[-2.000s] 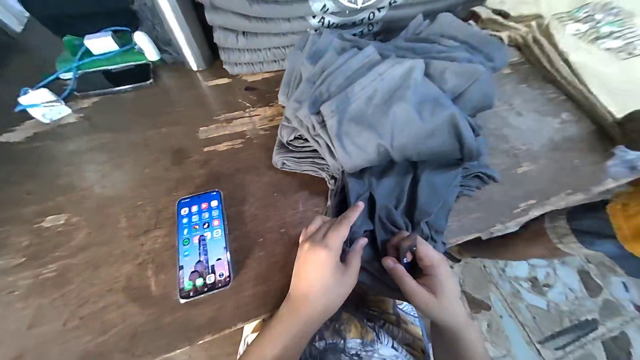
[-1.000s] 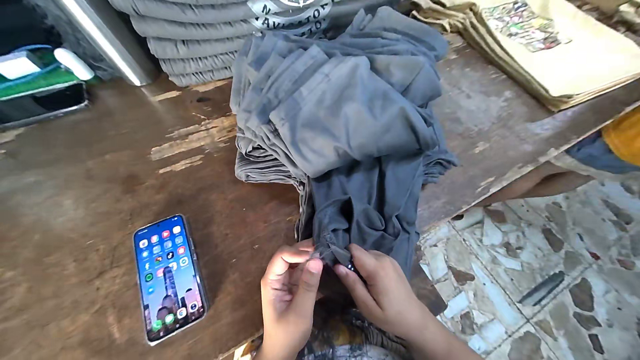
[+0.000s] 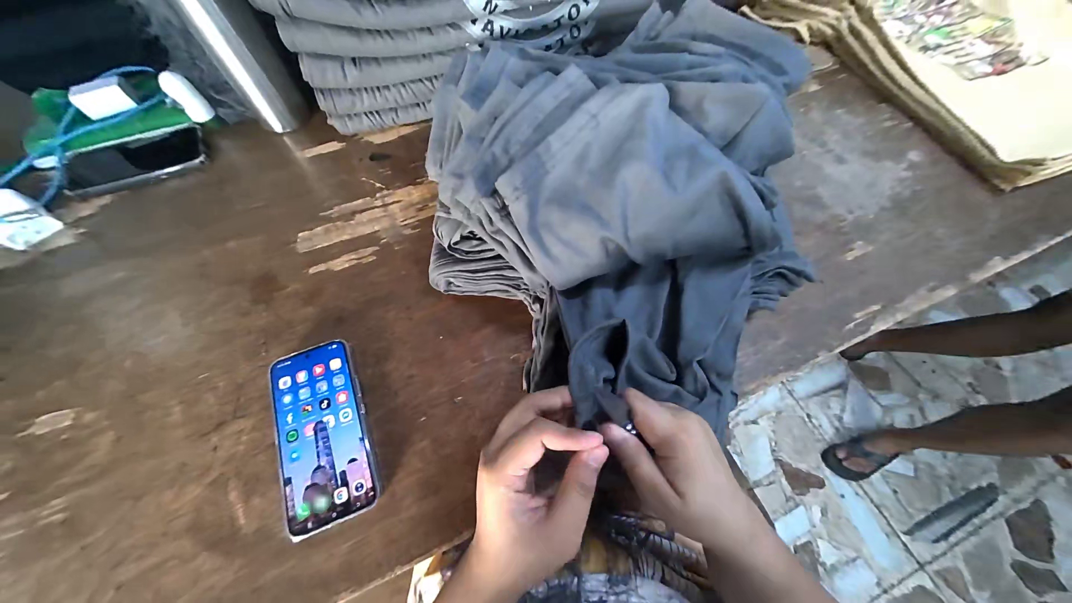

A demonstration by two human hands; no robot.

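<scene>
A heap of dark grey fabric garments [image 3: 636, 176] lies on the wooden table, one part hanging down over its near edge. At the lower end of that hanging cloth, my left hand [image 3: 540, 477] has thumb and index fingertip together at the cloth's edge. My right hand [image 3: 670, 461], close beside it, pinches the grey cloth between thumb and fingers. A small dark shiny item shows at the right fingertips; its kind cannot be made out. Whatever lies between the left fingertips is too small to tell.
A lit smartphone [image 3: 325, 440] lies left of my hands on the worn wooden table [image 3: 167, 318]. Behind are folded grey garments [image 3: 368, 67], a metal post [image 3: 243, 63] and a device with a blue cable [image 3: 134, 134]. Beige printed cloths [image 3: 955, 92] lie right. A person's legs [image 3: 971, 431] show beyond the table.
My left hand, spread flat on the cloth two seconds ago, has come to the cloth's edge with its fingertips closed. The other person's legs have come further into view.
</scene>
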